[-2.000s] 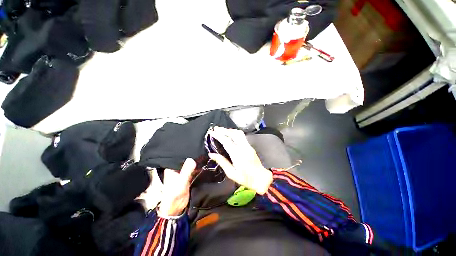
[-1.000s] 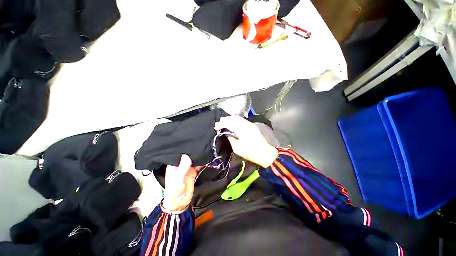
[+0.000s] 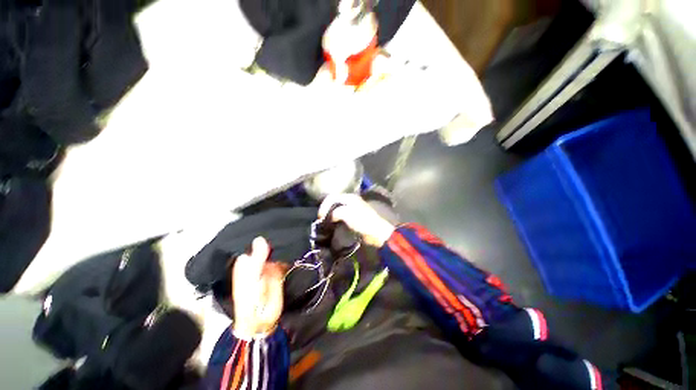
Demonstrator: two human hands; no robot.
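Observation:
A soft black bag (image 3: 256, 230) lies across the lap, its open mouth with pale binding facing right. My left hand (image 3: 257, 292) is on its near side, thumb up, fingers partly hidden, holding the fabric. My right hand (image 3: 353, 216) grips the bag's edge at the mouth. Pale loose threads (image 3: 309, 264) hang between my hands. Lime-green thread snips (image 3: 352, 305) lie on the dark apron (image 3: 397, 352), just right of the threads. The frame is slightly blurred.
A white-covered table (image 3: 229, 145) spans the front, with a red-labelled bottle (image 3: 352, 53) at its far side. Black bags (image 3: 91, 293) are piled at the left. A blue bin (image 3: 603, 213) stands on the grey floor at the right.
The view has shifted, so the table and bin sit further left. My right hand has moved a little closer around the bag's mouth. The bag looks more crumpled and the snips' blades point up.

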